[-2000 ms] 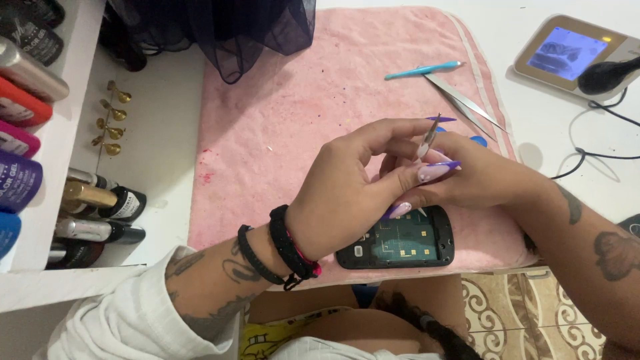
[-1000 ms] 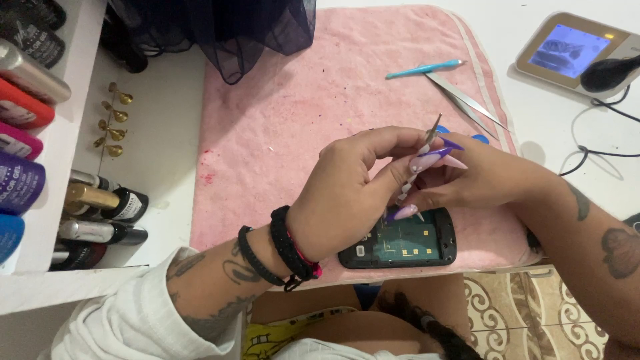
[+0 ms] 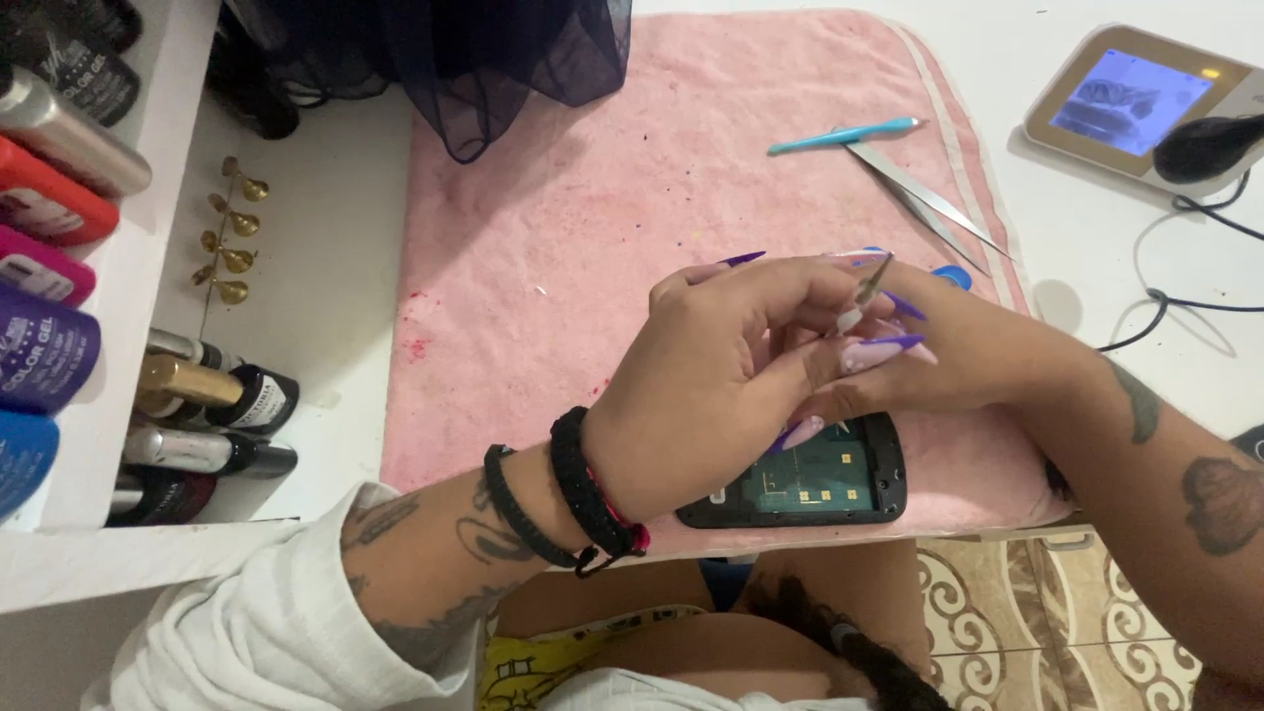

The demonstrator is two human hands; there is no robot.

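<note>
My left hand (image 3: 716,380) and my right hand (image 3: 918,346) meet over a pink towel (image 3: 533,237). From between the fingers rises a thin tool (image 3: 867,288) with a pointed metal tip and a pale section; its lower part is hidden. My left thumb and fingers close around it, while my right hand lies against them, its grip largely covered. Below the hands is an opened black device (image 3: 820,484) with a green circuit board, partly hidden. Metal tweezers (image 3: 923,202) and a light blue slim tool (image 3: 844,135) lie farther back on the towel.
Nail polish bottles (image 3: 207,390) fill a white shelf (image 3: 163,247) at the left. Dark sheer fabric (image 3: 464,59) hangs over the towel's back edge. A small device with a lit screen (image 3: 1131,99) and a black cable (image 3: 1157,296) are at the right. Blue round pieces (image 3: 951,276) lie behind my right hand.
My fingers have shifted around the thin tool, and the left fingers now reach farther over the right hand. The tweezers, the blue tool and the opened device have stayed where they were.
</note>
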